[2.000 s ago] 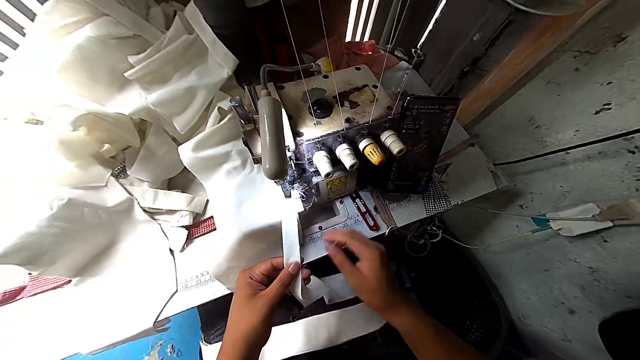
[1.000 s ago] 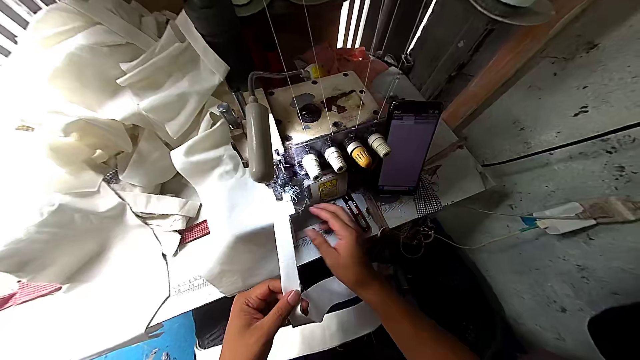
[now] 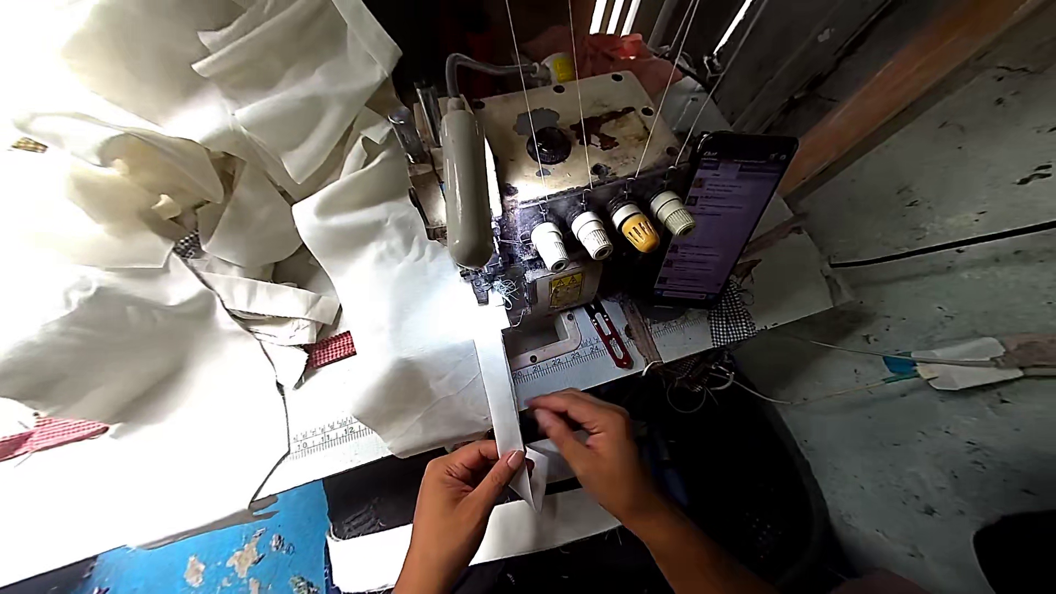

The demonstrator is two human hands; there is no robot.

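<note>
My left hand (image 3: 470, 503) pinches a narrow white fabric strip (image 3: 500, 396) between thumb and fingers. From there the strip runs up to the presser foot area of an overlock sewing machine (image 3: 577, 132), beside a large white fabric piece (image 3: 396, 330). My right hand (image 3: 598, 450) is just right of the strip, fingers bent and thumb near the forefinger; whether it holds anything cannot be told. Red-handled thread snips (image 3: 609, 334) lie on the machine bed above it. Bright lamp light washes out the spot where the strip meets the machine.
White cloth pieces (image 3: 124, 330) are heaped at the left. A smartphone (image 3: 722, 219) leans upright right of the thread tension dials (image 3: 635, 228). Threads run upward from the machine. A dark bin or bag (image 3: 742, 478) stands below the table edge at the right.
My right hand reached up to the machine bed beside the snips one second ago and is now lower, near my left hand. The phone's screen, dark two seconds ago, is lit.
</note>
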